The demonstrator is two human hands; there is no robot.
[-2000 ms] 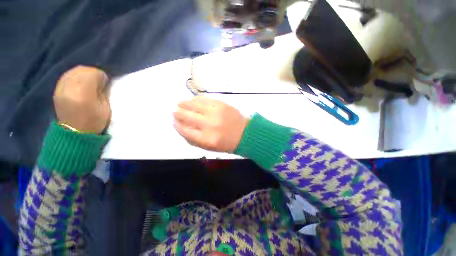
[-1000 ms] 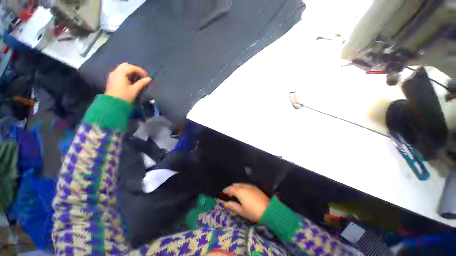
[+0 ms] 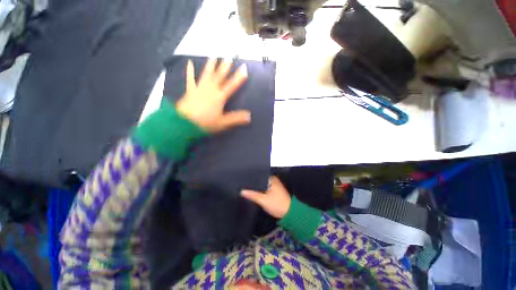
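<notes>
A dark rectangular cloth piece (image 3: 249, 153) lies on the white machine table and hangs over its front edge toward the lap. My left hand (image 3: 213, 97) is spread flat on its upper part, fingers apart. My right hand (image 3: 274, 197) is at its lower right edge, just below the table edge, thumb over the cloth; the fingers are partly hidden, so a grip cannot be told. The dark, shiny sewing machine head (image 3: 277, 17) is above the cloth's top right corner.
A large dark garment panel (image 3: 96, 85) covers the left side. Turquoise snips (image 3: 385, 110) lie by the black machine housing (image 3: 376, 51). A white roll (image 3: 454, 122) sits at the table's right. Striped and white scraps (image 3: 396, 218) lie below the table edge, near blue plastic (image 3: 478, 195).
The view has swung back right to the machine. The dark rectangular piece now lies in front of me. My left hand has come onto it, and my right hand is at its edge.
</notes>
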